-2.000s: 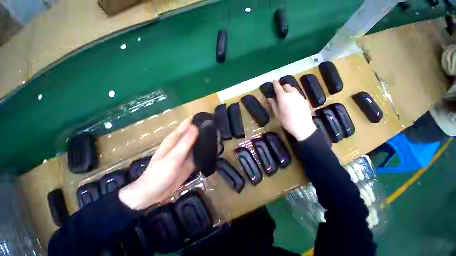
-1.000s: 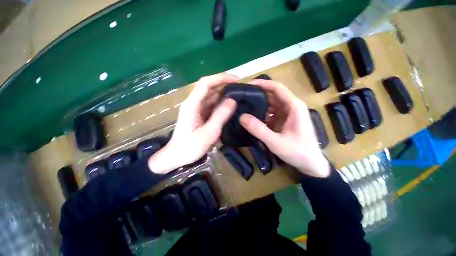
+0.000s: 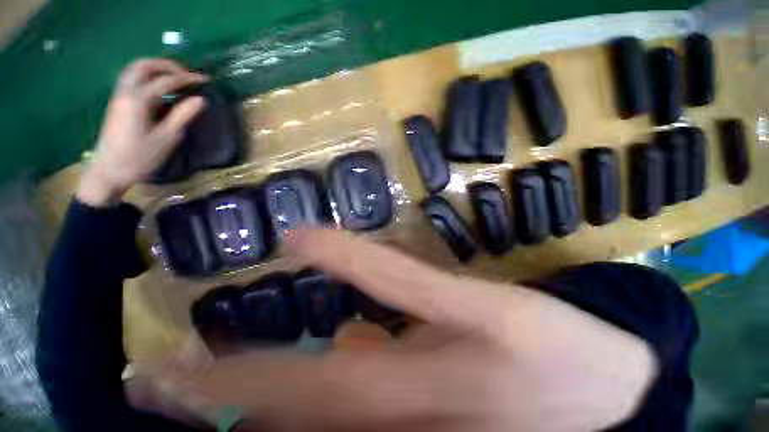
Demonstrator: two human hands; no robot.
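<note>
My left hand [image 3: 143,126] is at the upper left, its fingers curled over a black housing [image 3: 173,164] in the back row of the clear tray [image 3: 295,101]. Another black housing [image 3: 217,126] stands right beside it, partly under my fingertips. My right hand [image 3: 472,346] is large, blurred and close to the camera across the bottom. Its fingers are apart and I see nothing held in it. It hides part of the tray's front row. Four black housings [image 3: 360,190] with oval outlines fill the middle row; the front row [image 3: 270,308] holds several more.
Narrow black pieces [image 3: 531,202] lie in loose rows on the cardboard [image 3: 582,84] right of the tray. The green conveyor belt [image 3: 405,21] runs along the back. A blue plastic stool [image 3: 725,249] and a yellow floor line are at the right. Crinkled clear plastic is at the far left.
My hands have parted from the black unit they held together. My left hand has moved left to the tray's back row, where two housings now stand. My right hand has come low and near the camera.
</note>
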